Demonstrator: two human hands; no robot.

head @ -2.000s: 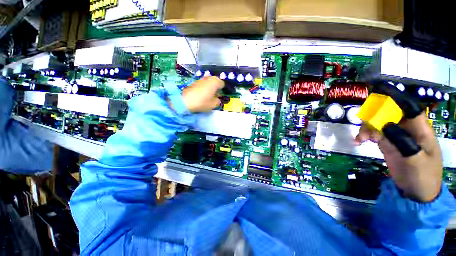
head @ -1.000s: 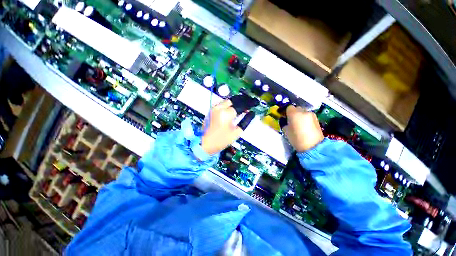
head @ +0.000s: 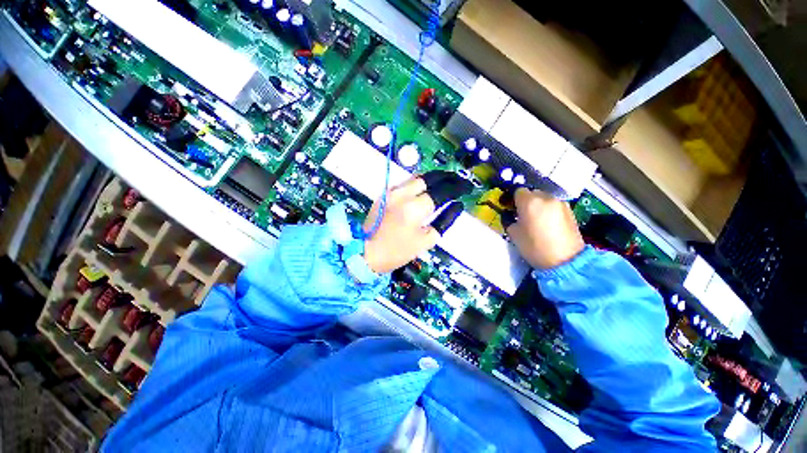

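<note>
A yellow block (head: 489,210) sits on the green circuit board (head: 382,81), between a long white bar (head: 482,252) and the finned heatsink (head: 522,137). My right hand (head: 547,232) has its fingertips on the block's right side, with dark material at the tips. My left hand (head: 400,228) is left of the block, over the white bar. Dark pieces (head: 447,188) show at its thumb and forefinger; I cannot tell if they are finger covers or a held part. A thin pale line runs between them. A blue coiled cord (head: 409,88) hangs down to my left wrist.
More boards lie along the rail (head: 133,190) on both sides. Open cartons (head: 531,66) stand behind it, one with yellow blocks (head: 718,115). A pulp tray (head: 172,252) with red wound coils (head: 111,298) is below the line at left. A metal bar (head: 668,78) crosses the cartons.
The view has turned and shifted along the line. The yellow block was in my right hand above the board two seconds ago; it is now down at the board. My left hand has barely moved since one second ago.
</note>
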